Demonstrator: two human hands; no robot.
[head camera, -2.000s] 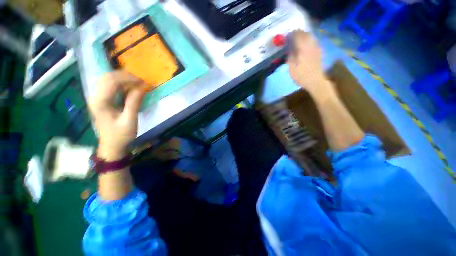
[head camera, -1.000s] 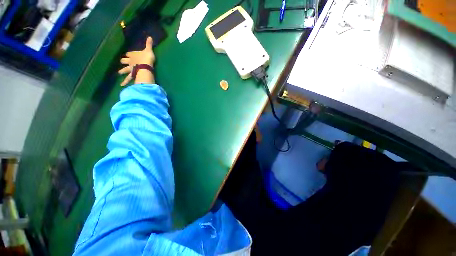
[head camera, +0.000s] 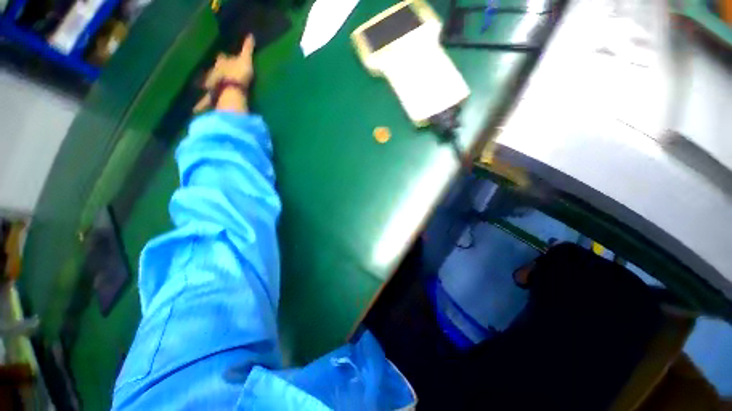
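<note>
My left hand (head camera: 229, 76) reaches out over the green bench at the upper left, its fingertips at the near edge of a dark display panel (head camera: 255, 28). The view is blurred and the fingers partly hide the contact, so I cannot tell whether they grip it. A small gold spot shows beside the panel. Another dark panel (head camera: 107, 261) lies at the left of the bench. My right hand is out of the picture.
The cream handheld tester (head camera: 416, 64), with its cable, lies right of a white cloth (head camera: 325, 22). A tan disc (head camera: 382, 134) is beside it. A black frame (head camera: 494, 28) lies at the top. The white-grey machine (head camera: 594, 112) adjoins the bench on the right.
Two seconds ago both hands were at the machine. The view has since swung left to the bench, my left hand has reached toward the dark panel, and my right hand has left the picture.
</note>
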